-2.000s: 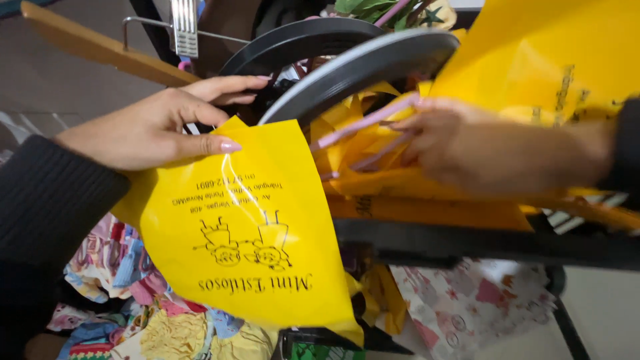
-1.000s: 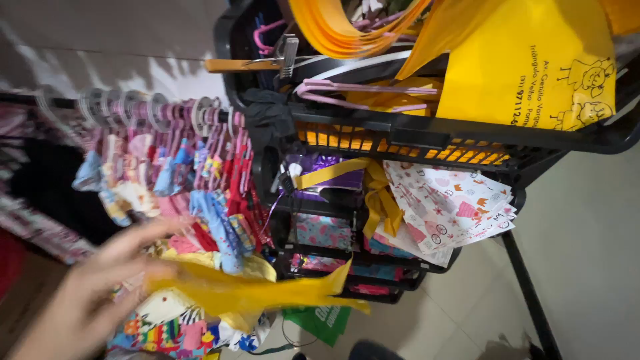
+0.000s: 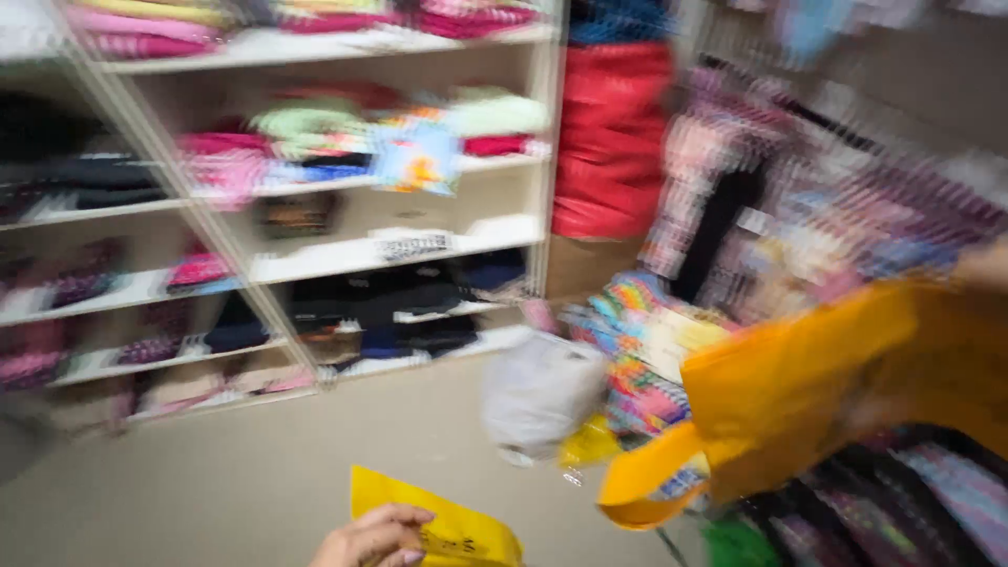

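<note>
My left hand (image 3: 378,539), at the bottom centre, has its fingers closed on a yellow plastic bag (image 3: 472,539) with dark print. On the right, a blurred patch of skin (image 3: 984,264), probably part of my right hand or arm, shows at the frame's edge. It is just above large orange-yellow plastic bags (image 3: 795,378); blur hides the fingers and whether they grip. A looped orange strip (image 3: 646,492) with a pale printed patch hangs at the lower left of these bags.
White shelves (image 3: 402,256) with folded clothes fill the left and back. A white plastic bag (image 3: 543,394) stands on the floor beside a small yellow bag (image 3: 591,441) and colourful clothes (image 3: 642,354). Red bundles (image 3: 610,142) stand behind. Clothes hang on the right rail (image 3: 827,126).
The view has swung far left, from the black basket to shelves and floor. Two seconds ago, my left hand held a yellow printed bag beside the basket while my right hand was at pink hangers.
</note>
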